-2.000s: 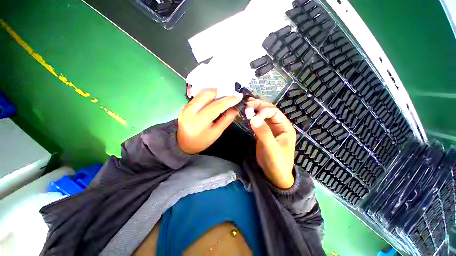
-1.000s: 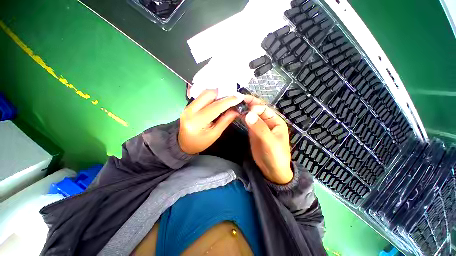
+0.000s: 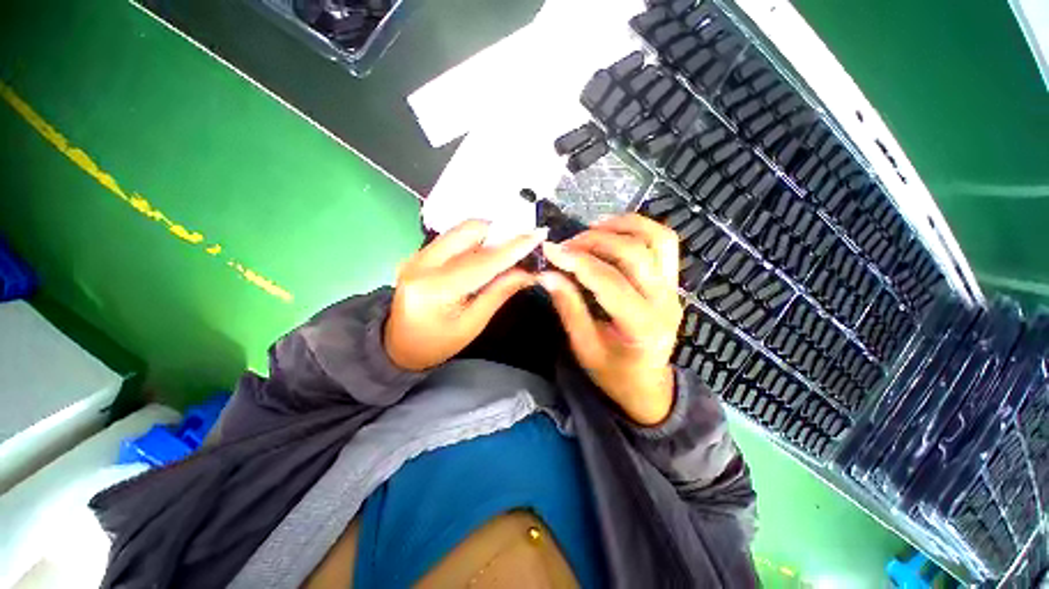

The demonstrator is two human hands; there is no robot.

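My left hand and my right hand meet at the fingertips over the bench's near edge. Between the fingertips is a small black part, mostly hidden by the fingers. Both hands pinch it. White sheets lie overlapping just beyond my left hand. The clear main parts tray lies beyond and to the right of my right hand, its compartments packed with slanted rows of black parts. Its near-left compartment shows bare textured plastic.
A second tray with black parts is at the top left. Stacked trays stand at the far right. A pale raised edge runs behind the main tray. A white box and a blue crate are at the lower left.
My right fingers have closed in against my left fingertips around the part. The white piece seen at my right fingertips two seconds ago no longer shows. The view has shifted slightly.
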